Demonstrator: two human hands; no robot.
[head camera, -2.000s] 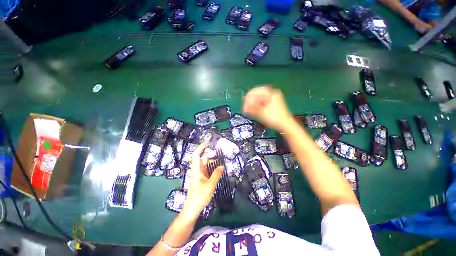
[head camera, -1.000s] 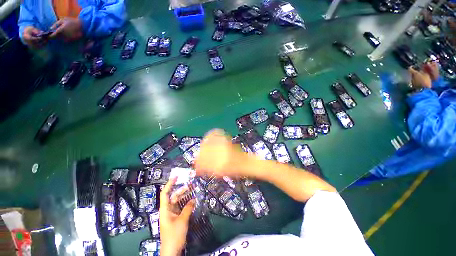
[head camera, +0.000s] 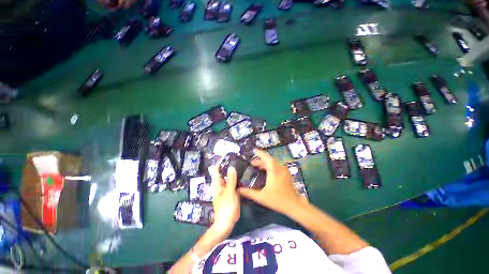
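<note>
My left hand and my right hand meet low in the middle, in front of my shirt. Between their fingers is a dark phone, tilted and blurred. A strip with dark parallel lines shows by the right fingers; I cannot tell whether it is held too. A white piece lies just beyond the fingertips on the pile. Open-backed phones with silver-and-blue boards lie around the hands, such as one left of them.
Clear plastic lies at left, with a stack of black strips on it. An open cardboard box holds a red-and-white packet. Loose phones lie right and far across the green bench. A blue sleeve shows at right.
My right hand has come down from above the pile to meet my left hand. The dark phone now shows between them. The view has swung back left, and the co-worker at right is mostly out of view.
</note>
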